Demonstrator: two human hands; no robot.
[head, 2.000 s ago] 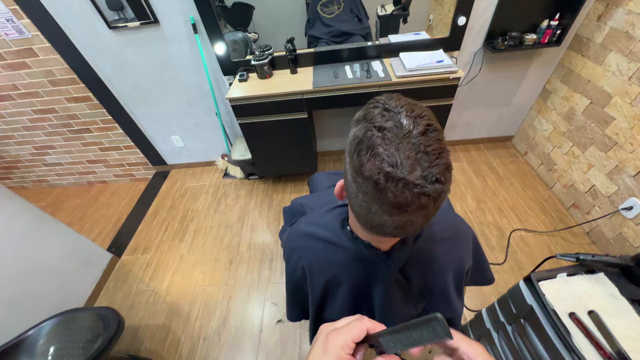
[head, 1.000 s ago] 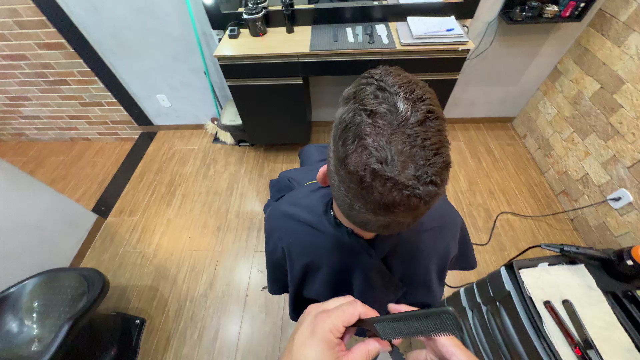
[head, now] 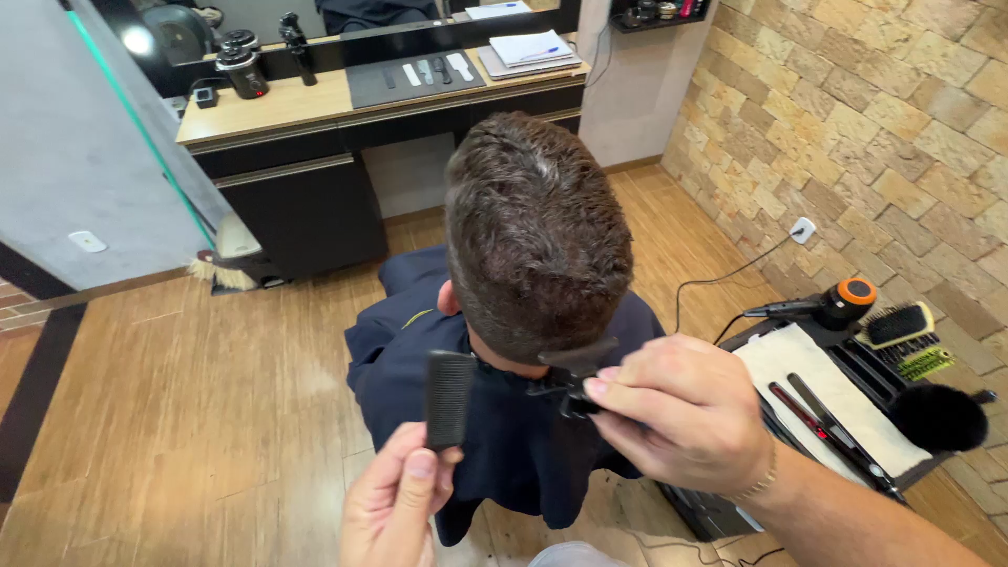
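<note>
A person with short dark hair sits facing away, draped in a navy barber cape. My left hand holds a black comb upright, its teeth toward the right, behind the person's left shoulder. In my right hand is a dark tool, partly hidden by the fingers; a dark flat blade-like part extends left beside the nape. Whether that part touches the hair, and the tool's exact kind, I cannot tell.
At right, a trolley carries a white towel, a hair straightener, a hair dryer, a paddle brush and a round black brush. A wooden counter and mirror stand ahead. A power cord runs to the wall.
My hands, close together at the comb before, are now apart. The right hand has moved to the right side of the nape with the dark tool. The view has shifted.
</note>
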